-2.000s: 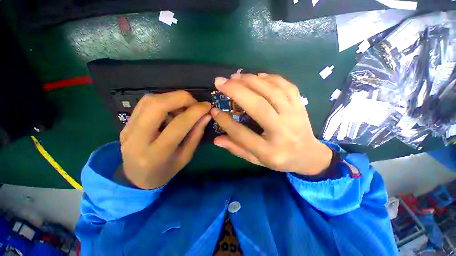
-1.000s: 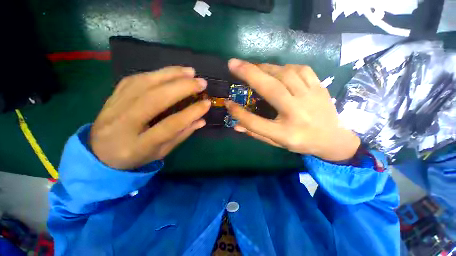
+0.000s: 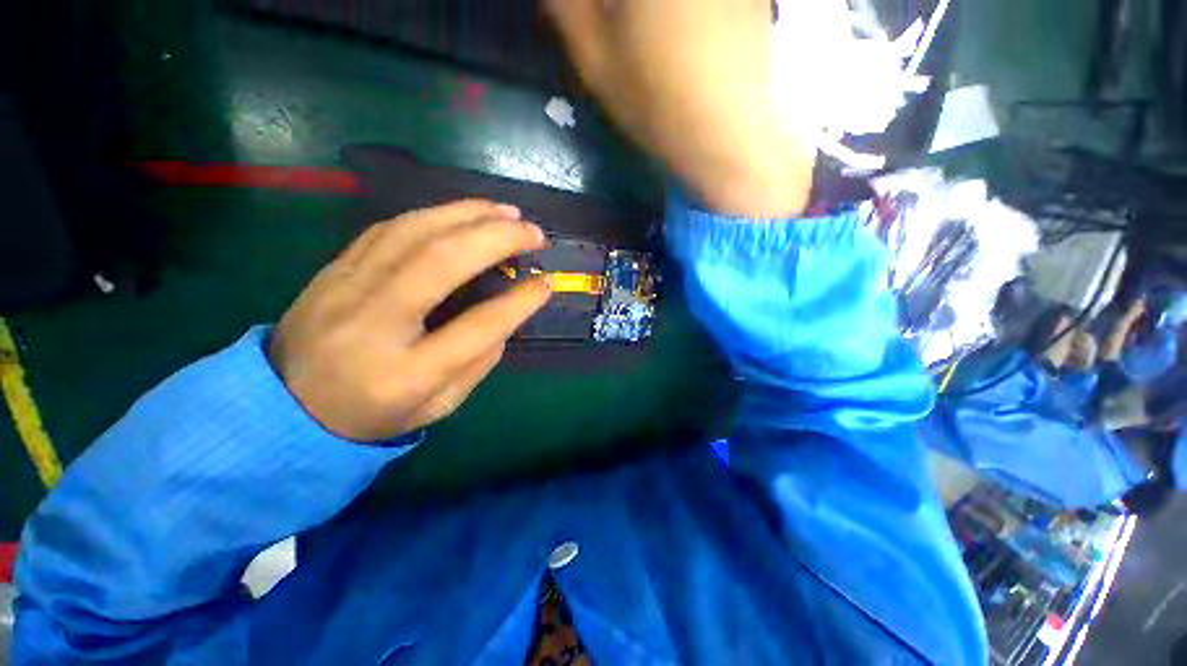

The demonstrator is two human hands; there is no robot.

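The black phone housing (image 3: 568, 319) lies on the black foam pad (image 3: 391, 172). The blue-and-silver main board (image 3: 626, 297) sits at its right end, and the orange flex cable (image 3: 574, 282) runs left from it. My left hand (image 3: 410, 312) rests over the left part of the housing, thumb and fingers around its edges, fingertips beside the flex cable. It hides that end. My right hand (image 3: 690, 91) is stretched to the far side at the top edge, where its fingers are cut off, so I cannot tell if it holds anything.
A bright pile of white strips (image 3: 853, 78) lies beyond and right of my right hand. A shiny heap of bags (image 3: 950, 254) is at the right. A white scrap (image 3: 560, 112) lies on the green mat (image 3: 286, 124). Another person's blue sleeve (image 3: 1041, 429) shows at the right.
My right hand has left the main board and reached forward to the top of the view. My left hand stays on the housing. The view has turned, showing more at the right.
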